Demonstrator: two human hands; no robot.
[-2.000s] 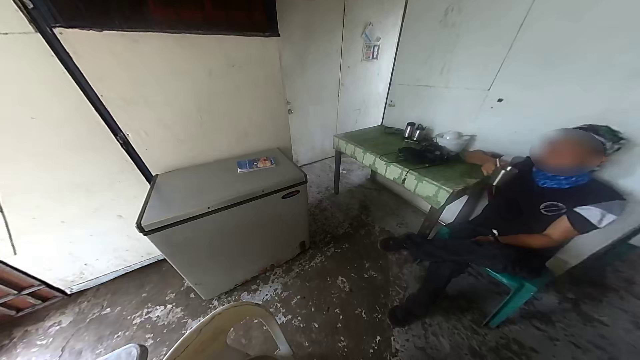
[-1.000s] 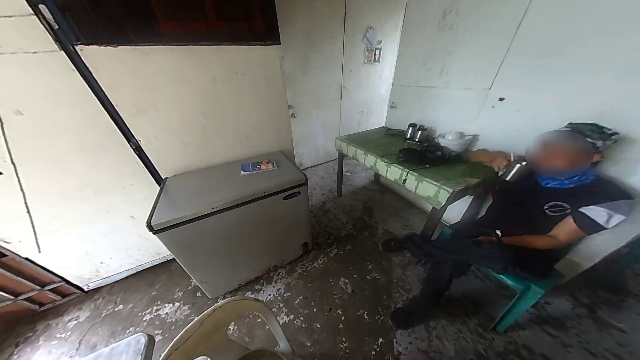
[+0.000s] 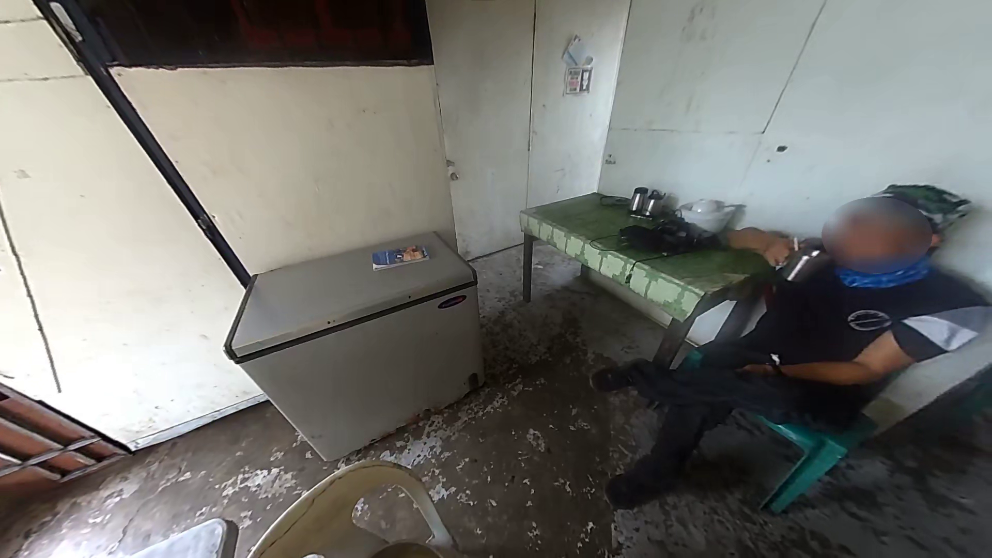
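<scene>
Neither my left hand nor my right hand shows in the head view. A grey chest freezer (image 3: 364, 364) stands against the cream wall with its lid down, and a printed booklet (image 3: 400, 256) lies on top. To its right is a table with a green patterned cover (image 3: 573, 236). On that table are a dark bundle with a cord (image 3: 670, 236), metal canisters (image 3: 646, 201) and a white bowl (image 3: 707, 215). The back of a beige plastic chair (image 3: 333, 496) rises at the bottom edge, beside a pale flat surface (image 3: 190, 541) that is only partly in view.
A person (image 3: 860, 333) in dark clothes sits on a green plastic stool or chair (image 3: 810, 457) at the right, one arm on the table and a metal cup near that hand. A door (image 3: 488, 124) stands behind. The concrete floor (image 3: 535, 449) is worn and patchy.
</scene>
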